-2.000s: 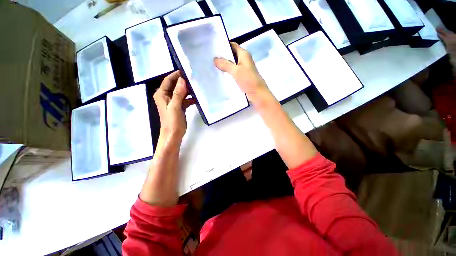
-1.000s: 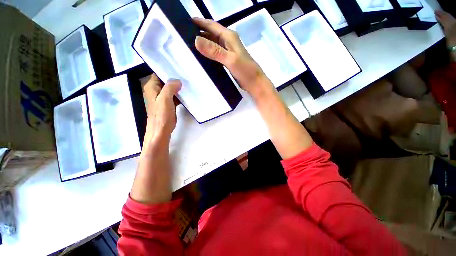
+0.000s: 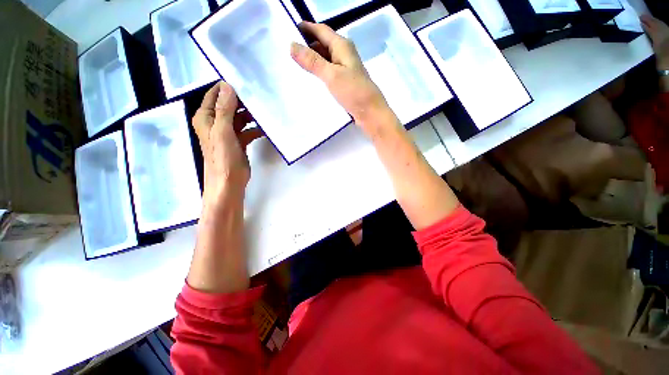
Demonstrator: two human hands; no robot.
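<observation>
A black box with a white inner tray (image 3: 268,77) is held above the table, tilted, its open face towards me. My left hand (image 3: 224,132) is at its lower left side, fingertips on the edge. My right hand (image 3: 341,69) grips its right edge, with the thumb over the white rim. The tray shows a shaped hollow in its upper part and a flat white lower part. The underside of the box is hidden.
Filled boxes stand close on the left (image 3: 163,167), behind and right (image 3: 475,69) on the white table (image 3: 315,198). A brown carton (image 3: 37,110) is at the left end. Another person's hand (image 3: 655,36) is at the far right.
The held box was turned to show its black right side; now its open face is towards me. My left thumb has moved off the tray to the box's edge.
</observation>
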